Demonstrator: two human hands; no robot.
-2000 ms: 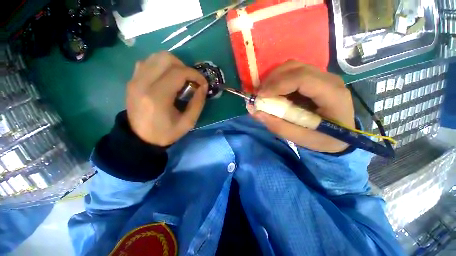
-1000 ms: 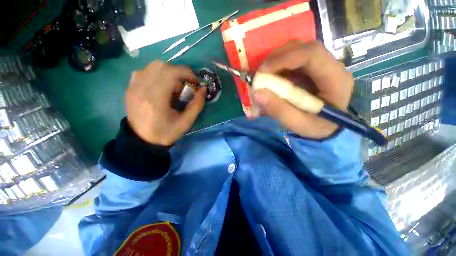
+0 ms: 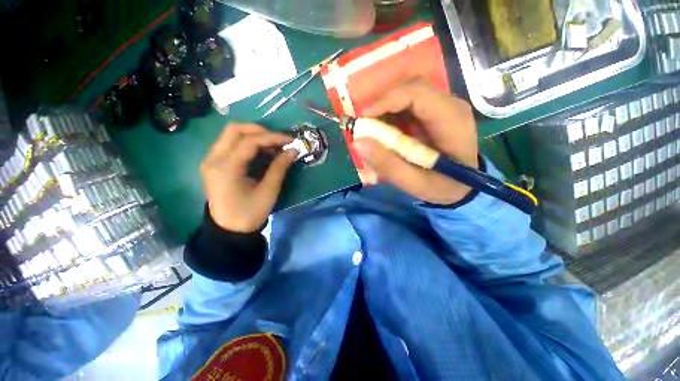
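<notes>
A small round black device unit [image 3: 313,145] sits on the green mat in front of me. My left hand [image 3: 246,175] pinches a small silver-white battery cell [image 3: 296,146] between thumb and fingertips, at the left side of the unit and over its edge. My right hand [image 3: 417,141] holds a soldering iron [image 3: 399,143] by its cream-taped grip. The iron's tip points up and left, above and apart from the unit, near the left edge of the red pad [image 3: 395,67].
Thin tweezers [image 3: 302,82] lie beside a white paper sheet [image 3: 250,63]. A cluster of black round units [image 3: 179,93] is at the upper left. A metal tray [image 3: 477,97] holds a sponge. Battery trays stand left [image 3: 74,208] and right [image 3: 622,164]. A clear hood [image 3: 320,13] shows at the top.
The iron's tip has lifted off the unit, up and left. The battery cell has turned and now lies against the unit in my left fingertips. The view has shifted, showing more of the far bench.
</notes>
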